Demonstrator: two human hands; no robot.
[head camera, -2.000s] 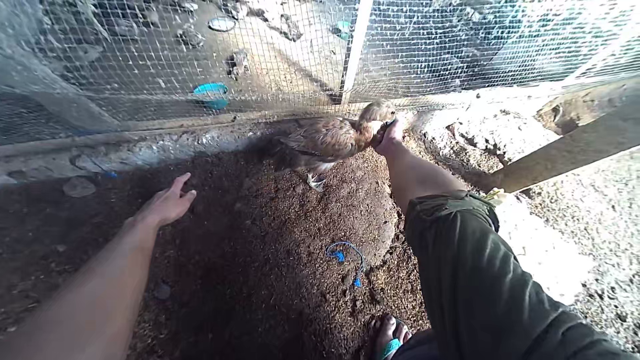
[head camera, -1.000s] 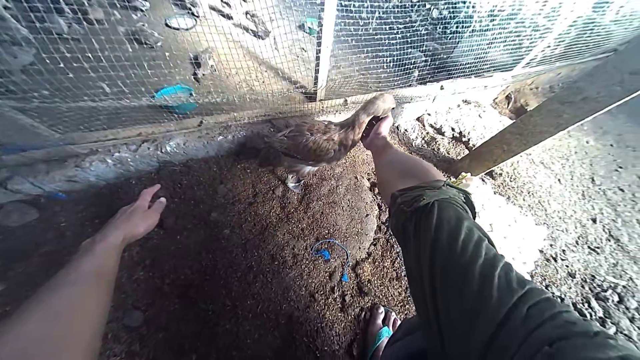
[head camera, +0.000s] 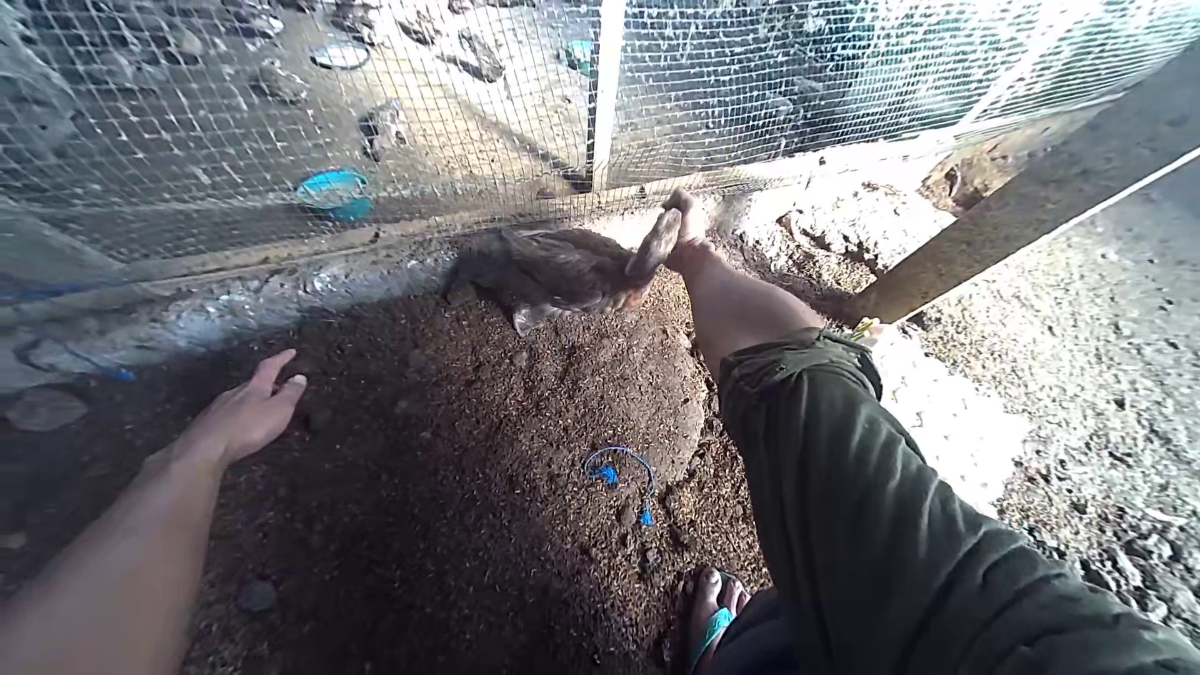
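Note:
A brown bird, a hen or a duck (head camera: 553, 267), stands low on the dirt along the foot of a wire mesh fence. Its neck reaches up to my right hand (head camera: 689, 230), and its head is against the palm side. Whether my fingers close on the head or hold something is hidden. My left hand (head camera: 251, 412) hovers over shaded ground to the left of the bird, fingers apart, with nothing in it. A blue cord with frayed ends (head camera: 623, 469) lies on the husk-strewn soil below the bird.
Behind the wire mesh (head camera: 450, 122) are several birds, a turquoise bowl (head camera: 337, 195) and a round pale dish (head camera: 339, 54). A slanting post (head camera: 1031, 187) stands at right. My foot in a turquoise-strapped sandal (head camera: 712, 623) is at the bottom. A flat stone (head camera: 47, 410) lies at left.
The bird's head and neck have dipped lower beside my right hand, which stays at its head. My left hand remains apart from the bird.

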